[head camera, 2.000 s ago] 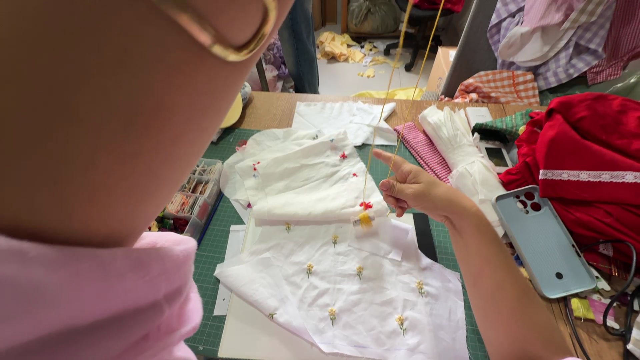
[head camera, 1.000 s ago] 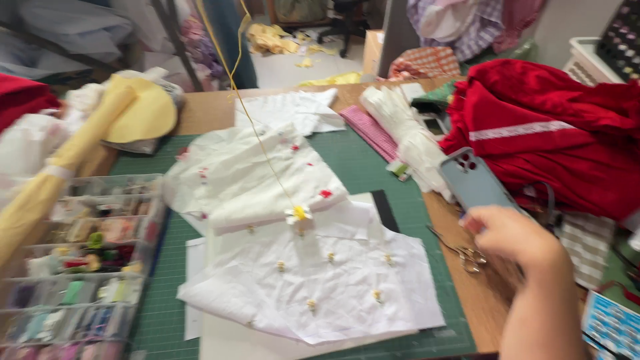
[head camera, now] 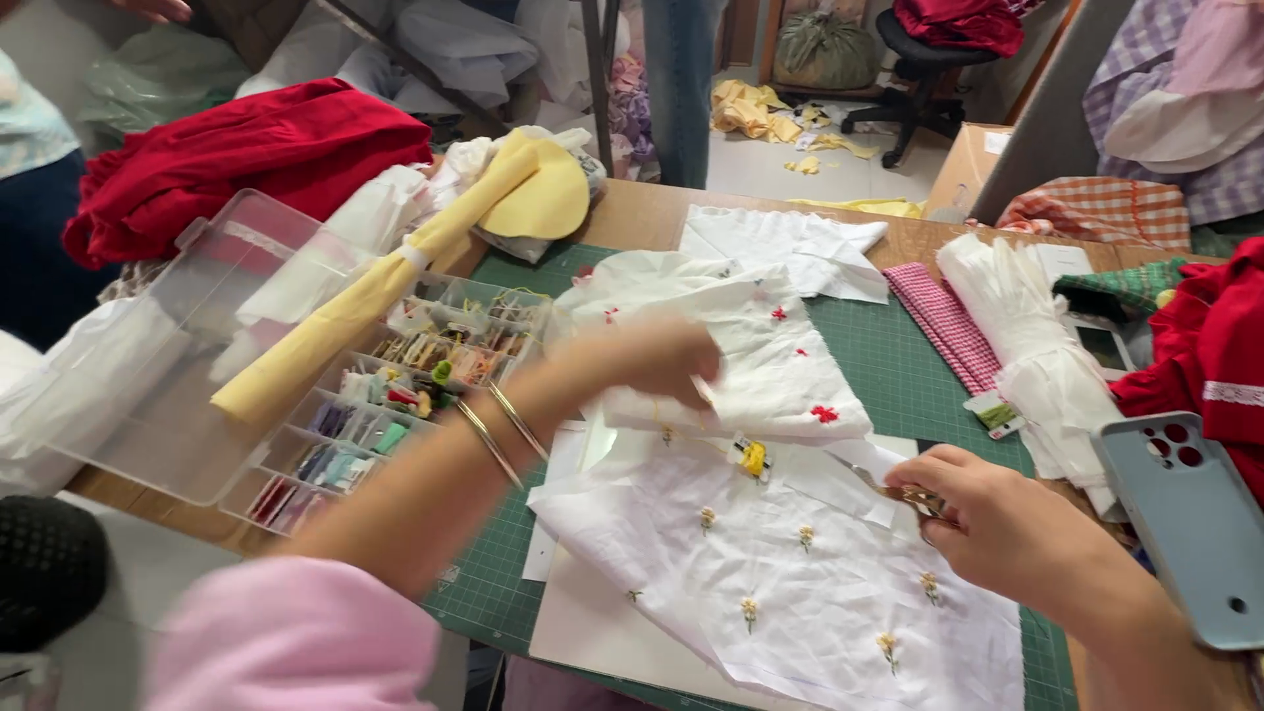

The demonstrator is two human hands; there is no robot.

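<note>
My right hand [head camera: 953, 504] grips small metal scissors [head camera: 904, 491], their blades pointing left over the white embroidered fabric. Blurred by motion, my left hand [head camera: 667, 360] is above the white cloth with red embroidery [head camera: 711, 296]; a yellow thread seems to hang by its fingers, but its grip is unclear. Between the hands a small card wound with yellow embroidery floss [head camera: 752, 457] lies on the fabric. Nearer me spreads white fabric with yellow embroidered flowers [head camera: 800, 592]. Beneath lies a green cutting mat [head camera: 879, 346].
An open plastic thread organizer [head camera: 227, 499] sits left, a yellow fabric roll [head camera: 346, 326] across it. At right are a phone [head camera: 1180, 533], a white fabric bundle [head camera: 1017, 336], red gingham fabric [head camera: 943, 326] and red fabric [head camera: 1224, 346]. A person [head camera: 30, 197] stands at far left.
My right hand has moved from beside the phone to over the white fabric, and now holds the scissors that lay on the table. My left hand has come into view.
</note>
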